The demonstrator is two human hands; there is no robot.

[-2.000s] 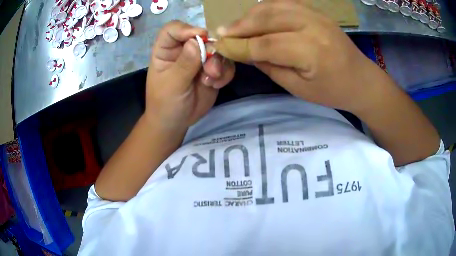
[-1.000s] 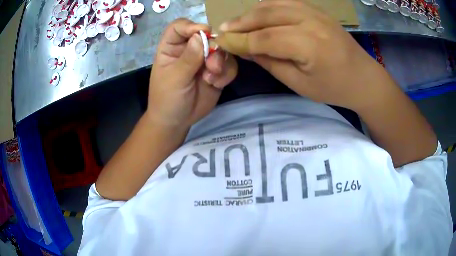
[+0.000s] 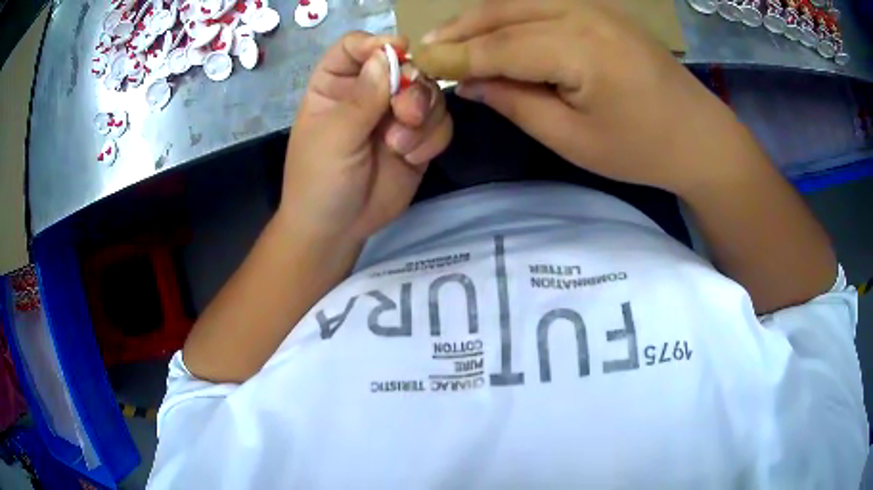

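My left hand [image 3: 359, 134] pinches a white base with red shoes [image 3: 392, 70] edge-on between thumb and fingers. My right hand [image 3: 555, 81] is just right of it, with tan-covered fingertips close to the red side of the base. The right fingertips are closed together; whether they hold a small part is hidden. A heap of loose white bases with red bits [image 3: 191, 38] lies on the bench at upper left.
The grey metal bench [image 3: 258, 110] has a brown cardboard mat [image 3: 660, 24] behind my right hand. Rows of finished figures [image 3: 790, 21] stand at upper right. Blue-framed bins [image 3: 91, 383] and a red stool or crate [image 3: 172, 287] are below the bench.
Both hands have shifted slightly upward, the left also a little right. The base is still in my left fingers, and the right fingertips remain beside it.
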